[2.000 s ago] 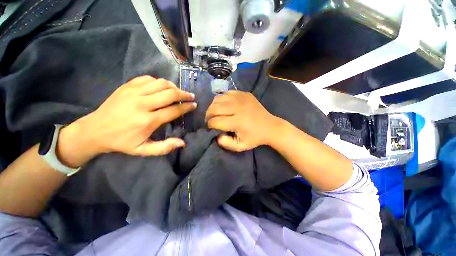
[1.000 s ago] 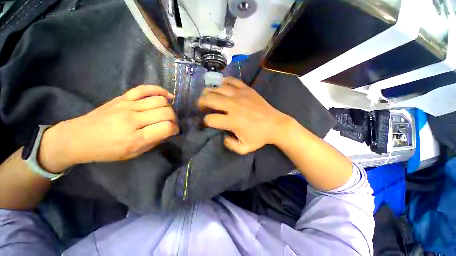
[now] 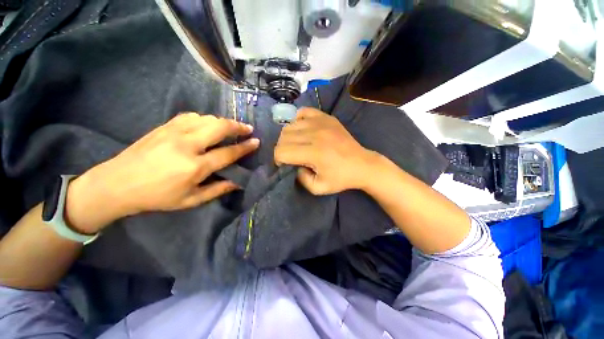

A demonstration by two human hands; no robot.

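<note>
A charcoal-black garment panel lies bunched under both hands and runs down into the lap. A yellow topstitched seam shows on a fold below the hands. My left hand rests on the cloth with fingers apart, fingertips just left of the seam line. My right hand is curled on the cloth with its fingers closed on a fold. The presser foot area is just beyond the fingertips. The tension spring and its grey knob are beside my right hand.
The white sewing machine head is at the top, with a larger round knob. A dark glossy machine part is at the upper right. Black strips lie beside a control box. A blue crate and blue cloth are lower right.
My left hand's fingers have spread and reached right over the cloth since a second ago. My right hand has shifted slightly right. The yellow-stitched fold has moved up a little.
</note>
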